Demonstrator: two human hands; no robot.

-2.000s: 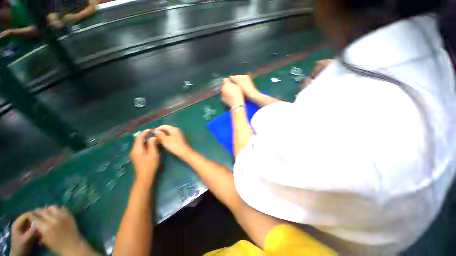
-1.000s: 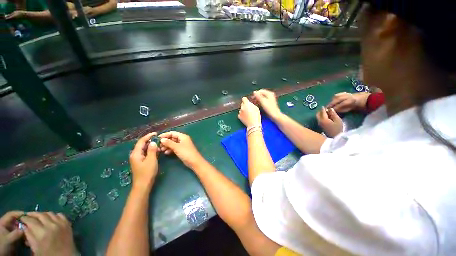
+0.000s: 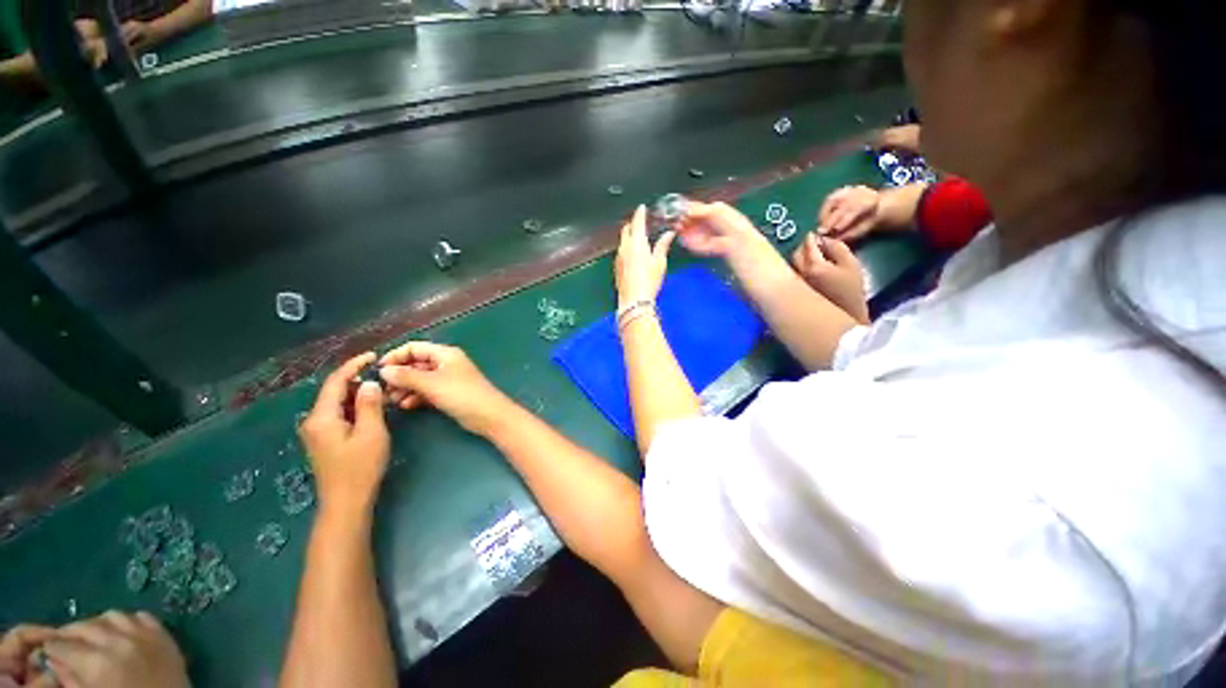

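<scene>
My left hand (image 3: 347, 437) and my right hand (image 3: 437, 383) are raised over the green bench (image 3: 451, 464), fingertips together. Between them they hold a small dark housing (image 3: 374, 375), mostly hidden by the fingers. A pile of clear plastic parts (image 3: 175, 558) lies on the bench to the left of my left forearm, with a few loose ones between pile and hand. Another small group of clear parts (image 3: 554, 319) lies near the back edge, beyond my right hand.
A dark belt (image 3: 390, 202) runs beyond the bench, carrying spaced square units (image 3: 291, 307). A neighbour in white (image 3: 914, 457) sits close at right, hands over a blue cloth (image 3: 666, 343). Another person's hands (image 3: 101, 652) are at bottom left. A green post (image 3: 81, 329) stands at left.
The view has shifted, and the blur of the oldest frame is gone. My hands still hold the small housing. The neighbour's hands have parted, showing a clear piece at the right fingertips.
</scene>
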